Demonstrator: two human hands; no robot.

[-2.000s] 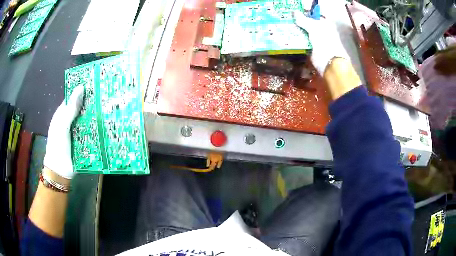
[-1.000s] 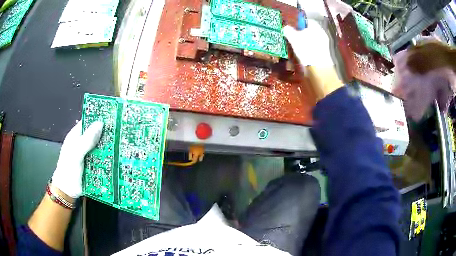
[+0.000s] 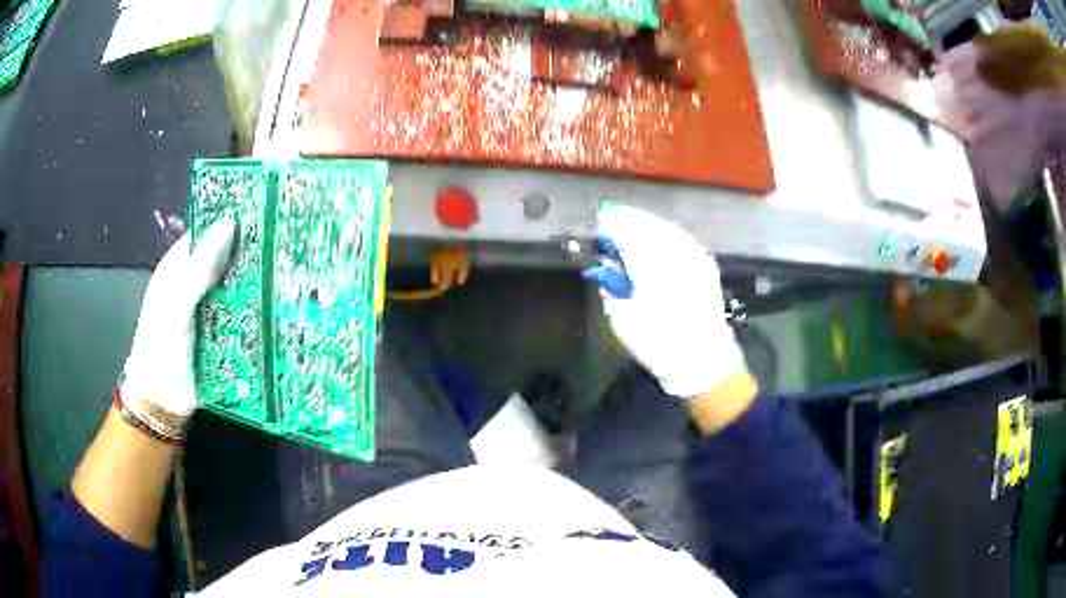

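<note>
My gloved left hand grips a green circuit board panel by its left edge, upright over my lap, solder side facing me. My gloved right hand is closed around blue-handled cutters in front of the machine's front panel. The cutter jaws point left and are apart from the panel. Another green board sits in the fixture at the top edge, partly cut off.
The red-brown base plate is scattered with clippings. The machine front has a red emergency stop. A pale board lies on the black surface at left. A black tray stands at lower right; a person's sleeve shows at upper right.
My right hand has moved from beside the fixture board down to the machine's front edge, with the cutters. The view has shifted, so the fixture is higher. My left hand still holds the panel.
</note>
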